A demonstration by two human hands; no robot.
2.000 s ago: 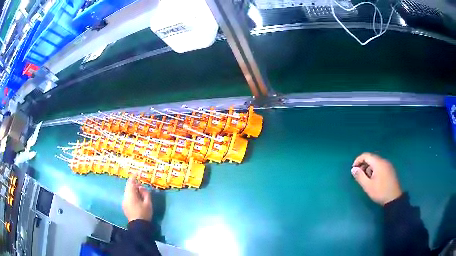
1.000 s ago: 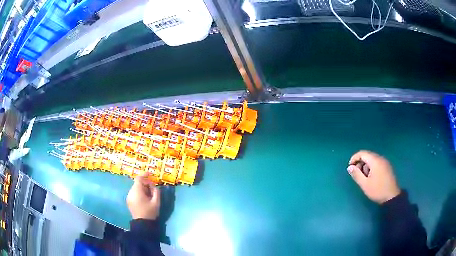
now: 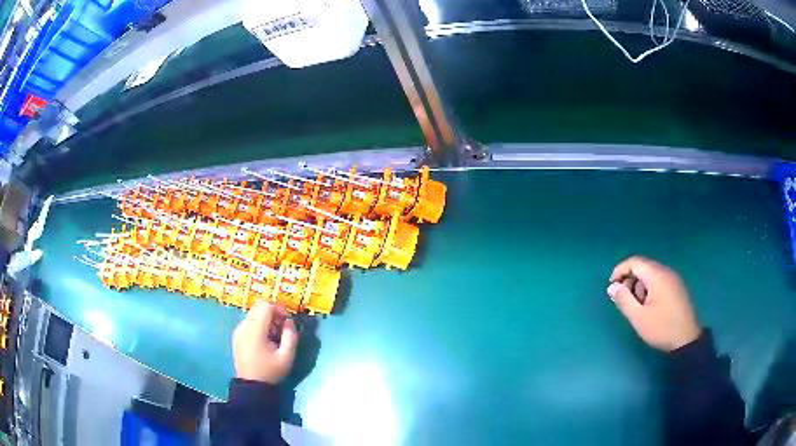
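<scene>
Three slanting rows of orange housings (image 3: pixel 323 289) lie on the green bench top (image 3: pixel 489 348), their thin white leads pointing to the upper left. My left hand (image 3: pixel 264 342) is at the lower edge of the nearest row, its fingertips against or just in front of the housings near that row's right end. Its fingers are curled and I cannot tell if they grip anything. My right hand (image 3: pixel 655 302) is over the bench at the right, apart from the rows, thumb and fingers curled together. Whether something small is inside it is hidden.
A metal rail (image 3: pixel 611 157) runs behind the rows, with an upright post (image 3: pixel 417 78). A white bin (image 3: pixel 307 28) hangs above. A blue tray edge (image 3: pixel 785 205) shows at the far right, with tiny pale dots beside it. A white cable hangs at the top right.
My left hand has moved to the right along the nearest row, and its fingers are more curled. My right hand has hardly moved. The whole view has shifted slightly.
</scene>
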